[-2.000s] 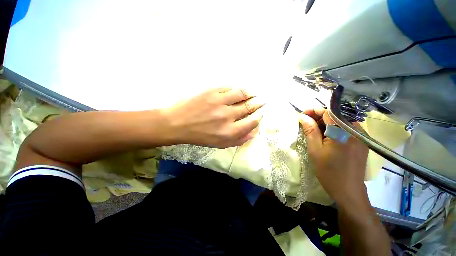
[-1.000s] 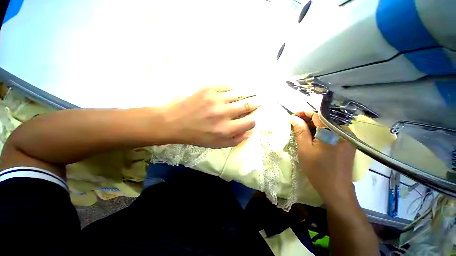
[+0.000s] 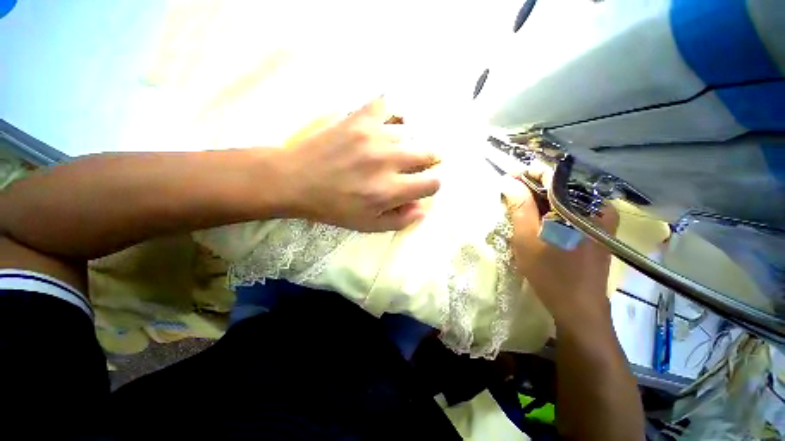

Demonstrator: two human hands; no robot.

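Note:
Pale yellow garment fabric (image 3: 392, 267) lies over the table's front edge and hangs over my lap. Lace trim (image 3: 297, 245) runs along it, with more lace hanging between my hands. My left hand (image 3: 370, 172) lies palm down on the cloth, fingers spread; the cloth under it is bleached white by glare. My right hand (image 3: 551, 250) is beside the needle area, partly behind a metal bar, with a pale band on a finger. It holds slim pointed tweezers (image 3: 499, 167), tip toward the cloth. The presser foot area (image 3: 516, 151) is hard to make out in the glare.
The sewing machine head (image 3: 620, 95), white-grey with blue patches, fills the upper right. A blue-handled tool (image 3: 663, 332) lies at the lower right beside a pale tangled scrap pile (image 3: 732, 383). Heaped yellow pieces (image 3: 159, 284) lie at the left, below table level.
My left hand has moved up and to the left, its fingers more spread. More cloth and lace show below it. My right hand stays near the needle with the tweezers.

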